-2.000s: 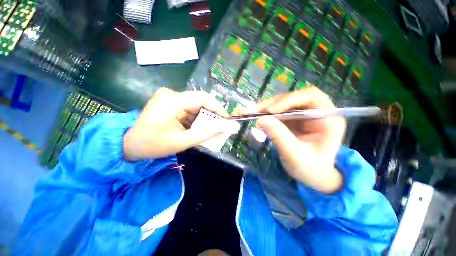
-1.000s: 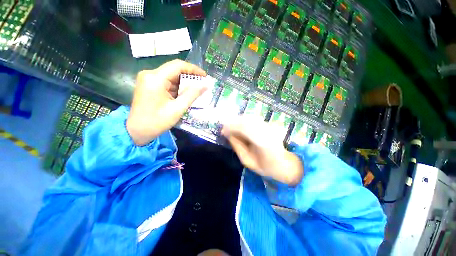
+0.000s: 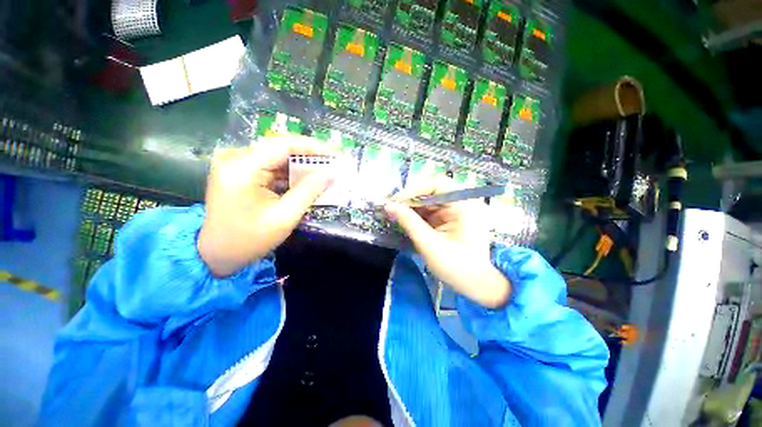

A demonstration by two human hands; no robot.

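My left hand (image 3: 251,200) pinches a white label strip (image 3: 311,171) with a row of dark marks along its top edge. My right hand (image 3: 451,242) holds grey tweezers (image 3: 468,195), their tip end pointing left over the front row of boards. The tip is lost in glare, so I cannot tell if it touches a board. A clear blister tray (image 3: 242,96) lies under both hands with rows of green circuit boards (image 3: 401,83), each with an orange patch. Glare and my hands hide much of the front row.
White paper strips (image 3: 190,70), a curled dotted sheet (image 3: 135,17) and a dark red film piece (image 3: 117,73) lie left of the tray. More green boards (image 3: 113,213) are stacked at the left. A brown ring (image 3: 628,96), black cabled tool (image 3: 675,196) and white box (image 3: 698,300) stand right.
My right hand has moved from the strip down to the front row of boards, tweezers still held. My left hand keeps the strip, now lower. The view has shifted, so the tray appears further left.
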